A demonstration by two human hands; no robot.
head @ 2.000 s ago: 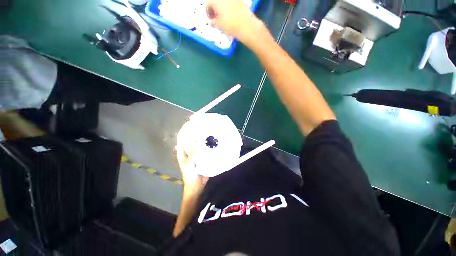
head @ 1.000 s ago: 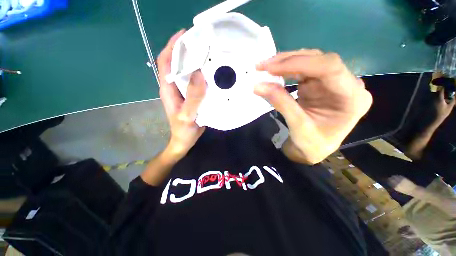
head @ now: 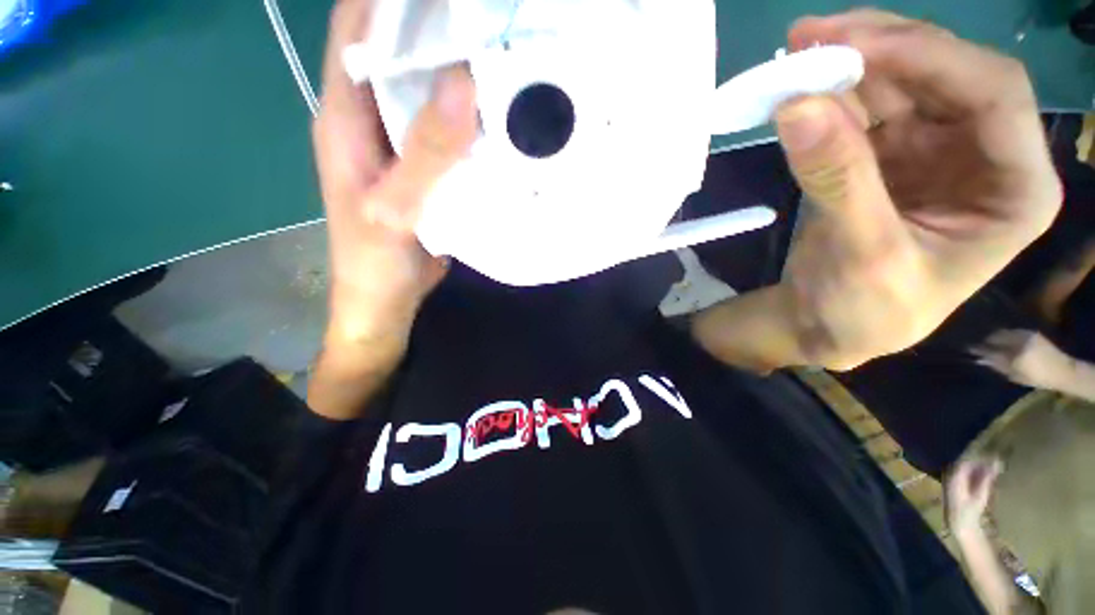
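Note:
A white plastic housing (head: pixel 600 180), rounded with a dark centre hole, is held up over my lap at the bench edge. My left hand (head: pixel 382 192) grips its left side, thumb on the inner face. One long thin arm of the housing points right at its lower right. My right hand (head: pixel 913 204) pinches a small, long white part (head: pixel 787 90) between thumb and fingers. The part's left end meets or overlaps the housing's right edge; I cannot tell whether it is joined. The housing's top is cut off by the picture's edge.
The green-matted bench (head: pixel 156 156) lies beyond the housing. A blue tray (head: pixel 34 22) is cut off at the top left. Black crates (head: pixel 180 493) stand at the lower left. Another person's hands (head: pixel 1021 358) and arms show at the lower right.
My right hand has come from the blue tray to the housing, then moved right and now shows a white part. The housing was turned and is now closer to the camera.

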